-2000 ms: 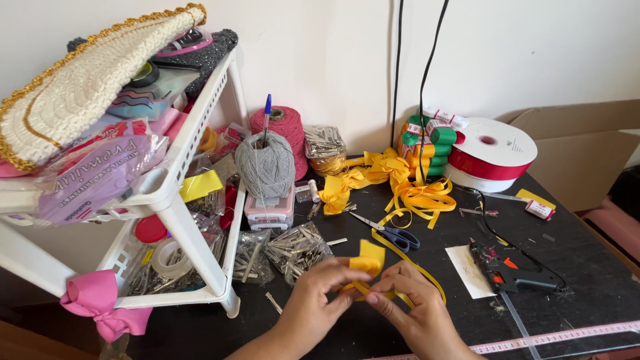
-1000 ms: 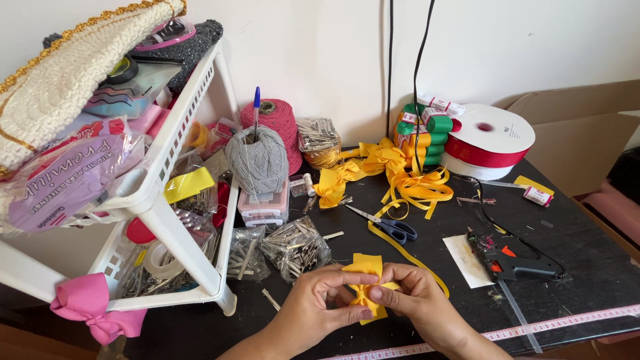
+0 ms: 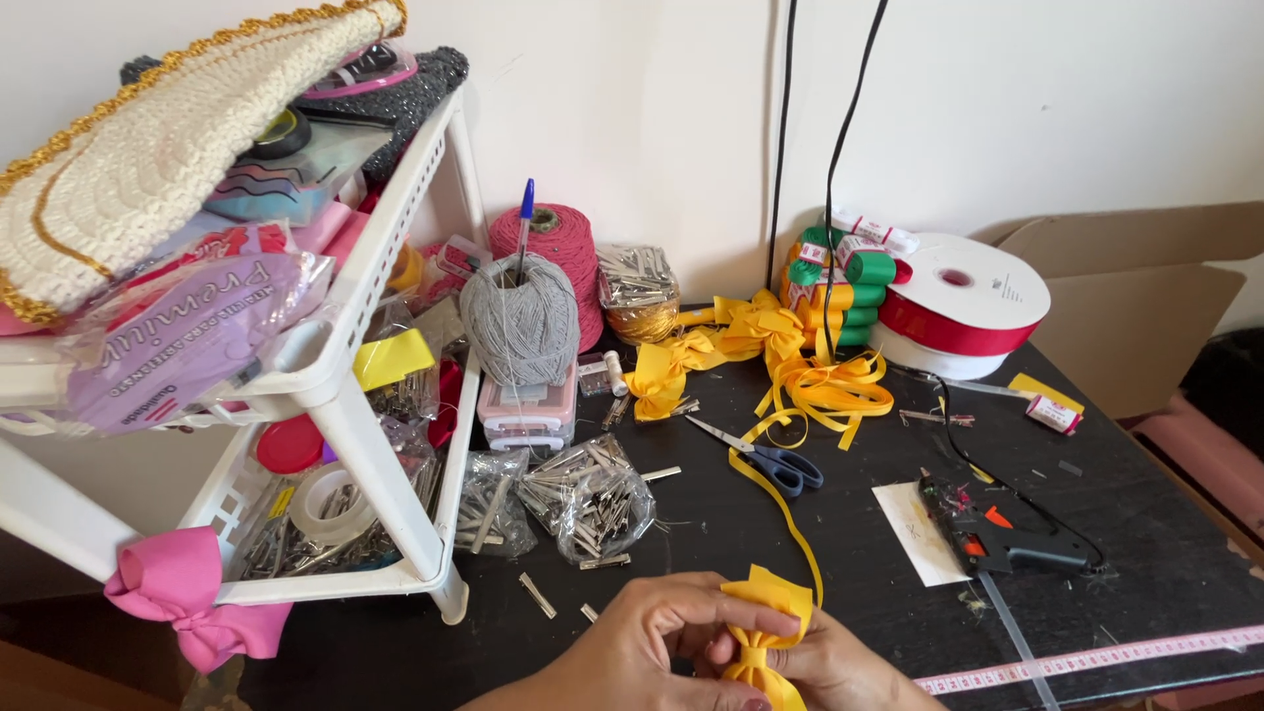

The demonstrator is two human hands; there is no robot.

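A yellow ribbon bow (image 3: 755, 657) is pinched between my two hands at the bottom centre, its loops upright with a narrow band around the middle. My left hand (image 3: 652, 642) holds it from the left, fingers over its front. My right hand (image 3: 839, 662) grips it from behind on the right, partly hidden by the bow. A narrow yellow ribbon (image 3: 795, 523) runs from near my right hand up to the scissors (image 3: 780, 466), which lie on the black table. More yellow bows (image 3: 667, 375) and a heap of narrow yellow ribbon (image 3: 829, 390) lie farther back.
A hot glue gun (image 3: 1027, 543) lies at right beside a white card (image 3: 918, 533), with a pink measuring tape (image 3: 1106, 657) nearer. Bags of metal hair clips (image 3: 592, 494), a grey yarn ball (image 3: 520, 316) and a white shelf rack (image 3: 375, 474) stand left. A ribbon spool (image 3: 958, 306) sits at back right.
The yellow piece has been turned in my hands; its loops and central band now stand upright. Both hands still hold it. The view has shifted slightly.
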